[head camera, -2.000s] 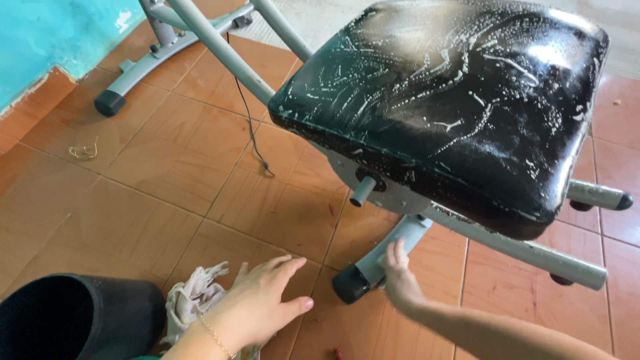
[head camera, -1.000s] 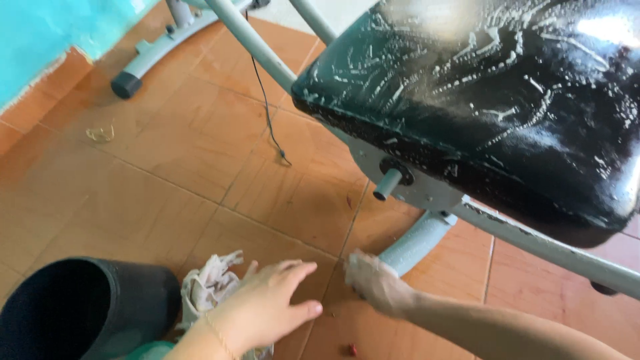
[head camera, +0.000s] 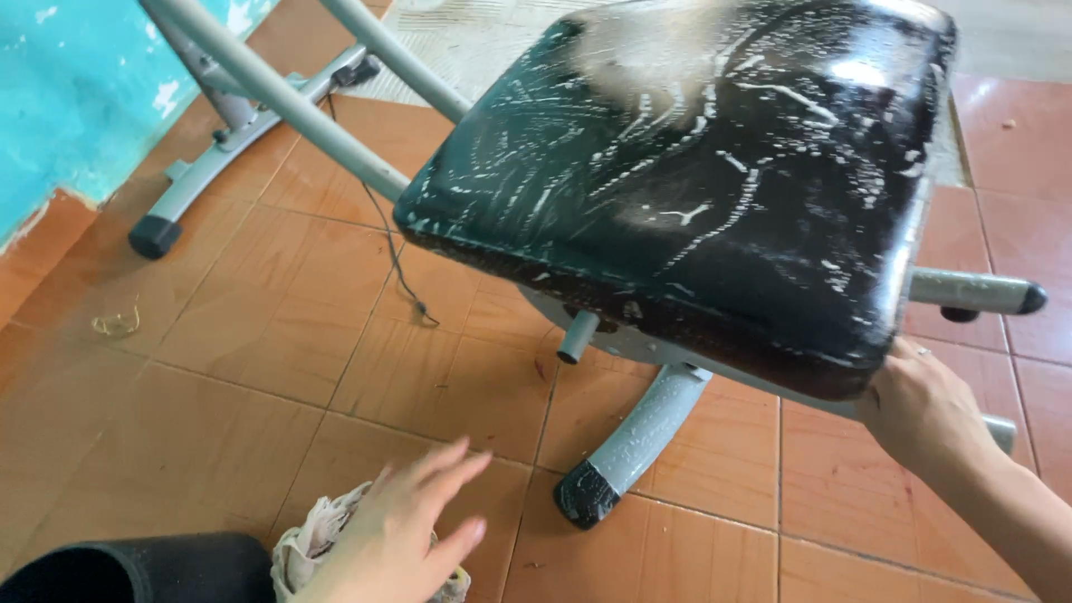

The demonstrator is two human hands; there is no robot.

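A black padded seat streaked with white suds rests on a grey metal frame. My right hand is at the seat's near right corner, against the frame tube below it; its fingertips are hidden, so its hold cannot be told. My left hand has its fingers apart and holds nothing, above a crumpled whitish cloth on the floor. Between the hands, a curved grey leg with a black end cap stands on the tiles. A short tube stub juts out under the seat.
A black bucket stands at the bottom left, beside the cloth. Another frame foot is near the turquoise wall. A thin dark cable and a small yellowish strand lie on the orange tiles.
My right hand has moved from the curved lower leg to the seat's near right corner. My left hand remains near the cloth with its fingers apart.
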